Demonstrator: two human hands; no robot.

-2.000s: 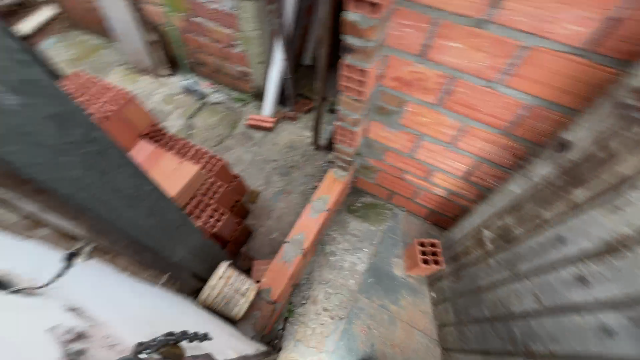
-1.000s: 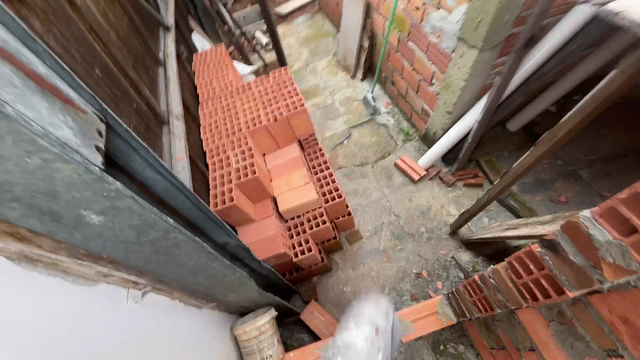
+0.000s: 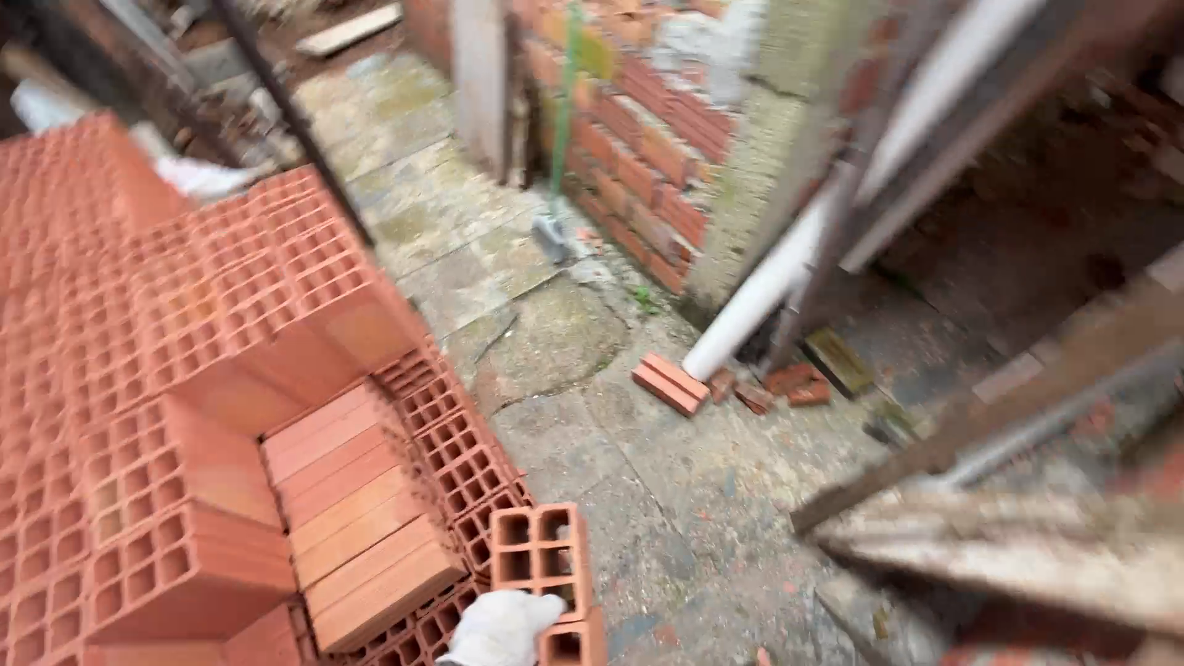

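Observation:
My left hand [image 3: 504,629], in a whitish glove, is at the bottom centre, closed on the near edge of a hollow clay brick [image 3: 541,555]. The brick's open cells face up toward me. Another hollow brick [image 3: 572,643] lies just below it, partly cut off by the frame. Beside the hand, on the left, rises a large stack of hollow clay bricks [image 3: 222,370], with several smooth-sided ones [image 3: 370,518] lying in a stepped gap. The fingers under the glove's far side are hidden. My right hand is out of view.
Rough concrete paving [image 3: 638,490] runs along the stack. A white pipe [image 3: 768,287] leans by a concrete post, with a loose brick [image 3: 671,382] and broken pieces at its foot. A slanting wooden beam [image 3: 971,425] crosses the right side. A green-handled broom [image 3: 552,231] stands by the brick wall.
The view has swung left and closer to the brick stack. The gloved hand, over the low brick course one second ago, is now at the stack, on a hollow brick.

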